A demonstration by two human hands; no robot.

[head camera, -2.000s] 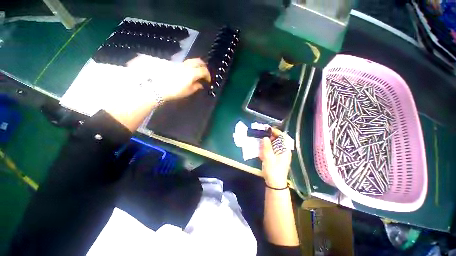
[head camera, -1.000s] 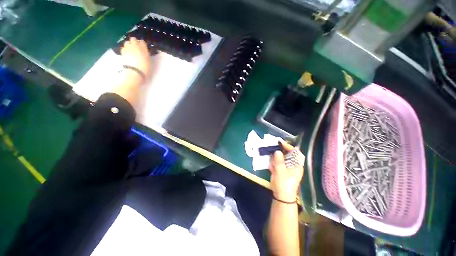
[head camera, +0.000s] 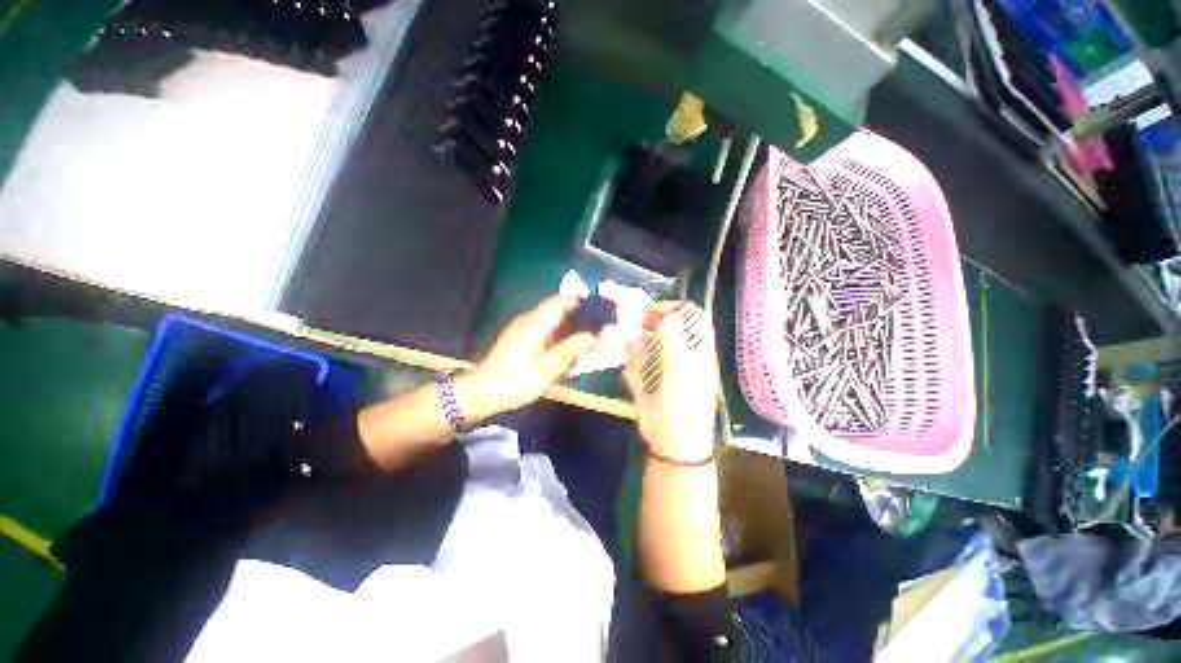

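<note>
My left hand [head camera: 528, 359] is at the bench's front edge, its fingers on a small dark plastic part [head camera: 595, 314]. My right hand [head camera: 671, 376] is just right of it and holds several thin silvery shafts [head camera: 668, 347] across the palm. The fingertips of both hands are close together over a crumpled white cloth [head camera: 627, 306]. Whether the right fingertips also touch the dark part is unclear. A pink basket [head camera: 960, 376] full of loose silvery shafts stands right of my right hand.
A small dark fixture [head camera: 648, 214] lies beyond my hands, below a grey-green machine head [head camera: 803, 65]. At left are a black tray [head camera: 389, 246] with a slanting row of black parts and a white board [head camera: 156, 181]. A blue crate [head camera: 143, 376] is below the bench edge.
My left hand has come from the rows of black parts on the white board to beside my right hand. The view has shifted, showing more of the right side. My right hand still holds the shafts.
</note>
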